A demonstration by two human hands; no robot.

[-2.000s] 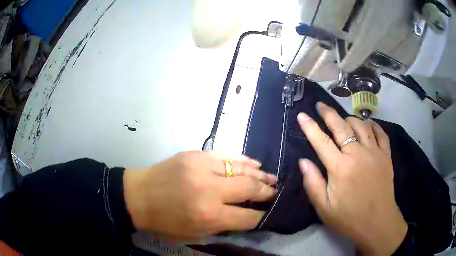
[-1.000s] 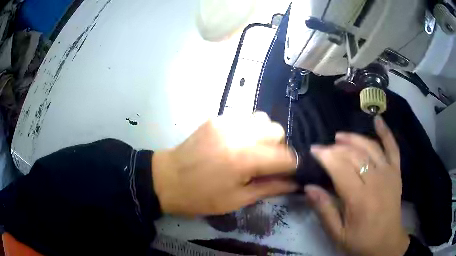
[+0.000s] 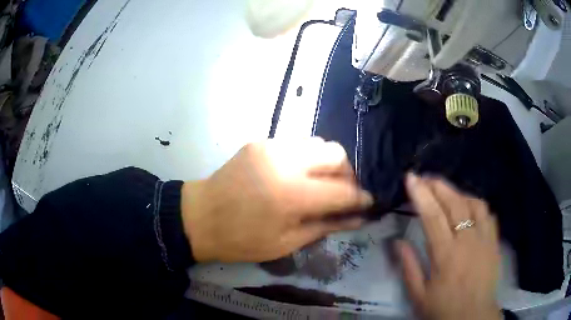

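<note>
A dark garment piece (image 3: pixel 432 134) lies on the machine bed under the presser foot (image 3: pixel 363 94), with a pale stitch line running from the foot towards me. My left hand (image 3: pixel 282 200) pinches the near edge of the cloth between thumb and fingers; the fingertips are partly blurred. My right hand (image 3: pixel 447 244) is blurred, fingers apart, at the near edge of the cloth on the right, and does not grip it. The needle area is partly hidden by the white sewing machine head (image 3: pixel 401 50).
The cream tension knob (image 3: pixel 462 110) stands right of the foot. A pale bed slide plate (image 3: pixel 297 90) lies left of the cloth. A cream oval shape (image 3: pixel 278 14) hangs at the top. A printed ruler (image 3: pixel 231 300) runs along the front edge. Cloth heaps (image 3: pixel 28 62) lie at far left.
The garment's far left edge has moved up past the foot. My left hand has shifted up and now pinches the near edge. My right hand has moved nearer me, off the cloth.
</note>
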